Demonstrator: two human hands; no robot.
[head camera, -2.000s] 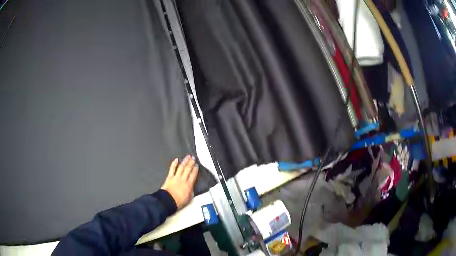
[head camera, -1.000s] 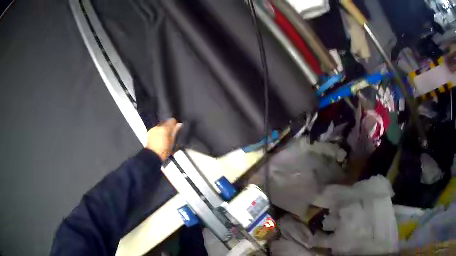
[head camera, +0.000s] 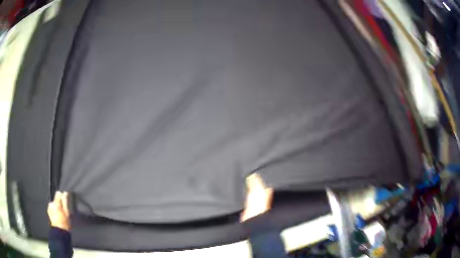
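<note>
A wide dark fabric ply (head camera: 217, 101) is stretched over the layers on the table, its near edge sagging between my hands. My left hand (head camera: 59, 210) grips its near left corner. My right hand (head camera: 257, 196) grips the near edge right of the middle, with creases running out from it. The darker fabric lay (head camera: 166, 238) shows beneath and out to the left. The near end of the silver track rail (head camera: 341, 219) shows at the right; the ply hides the rest. The picture is blurred.
The white table edge (head camera: 307, 233) runs along the front and curves up the left side. A small pale bar (head camera: 17, 209) lies on the left layers. At the right are a blurred white box (head camera: 374, 234), blue parts, a red and silver roll stand, a tan pole and coloured scraps.
The fabric has been drawn left across the rail and now covers most of it. My left hand has come into view holding the corner. The view has swung left.
</note>
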